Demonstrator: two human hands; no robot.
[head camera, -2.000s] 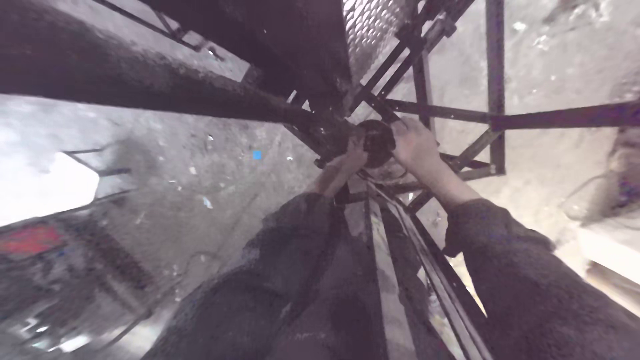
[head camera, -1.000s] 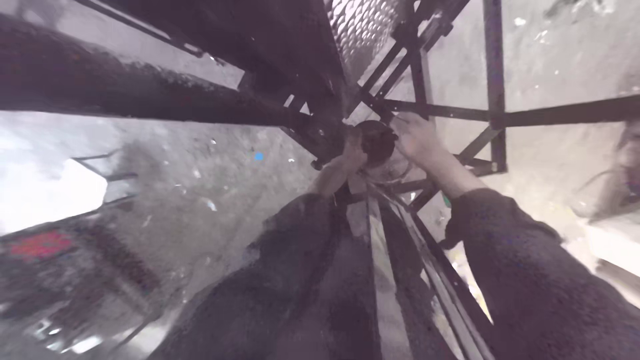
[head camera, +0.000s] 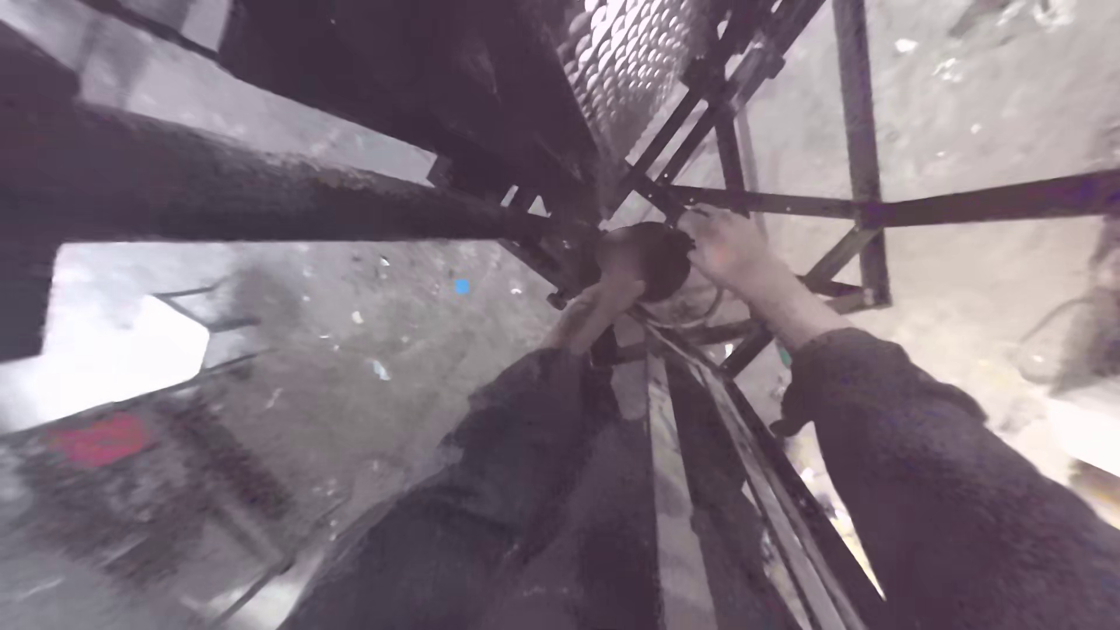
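Observation:
A dark round object (head camera: 658, 255), perhaps a disc or a short cylinder, sits among the metal frame members at the middle of the view. My left hand (head camera: 604, 306) is at its lower left, with the fingers against its near side. On its right edge lie the fingertips of my right hand (head camera: 726, 249), the palm turned toward the frame. Both forearms wear dark sleeves. The object's underside and parts of my left fingers are hidden or too dim to make out.
A thick dark beam (head camera: 332, 201) runs in from the left. Perforated or textured metal (head camera: 630, 61) stands beyond the hands. Dark crossed bars (head camera: 787, 206) are at the right, and long pale rails (head camera: 669, 490) run toward me. A red item (head camera: 101, 439) lies lower left.

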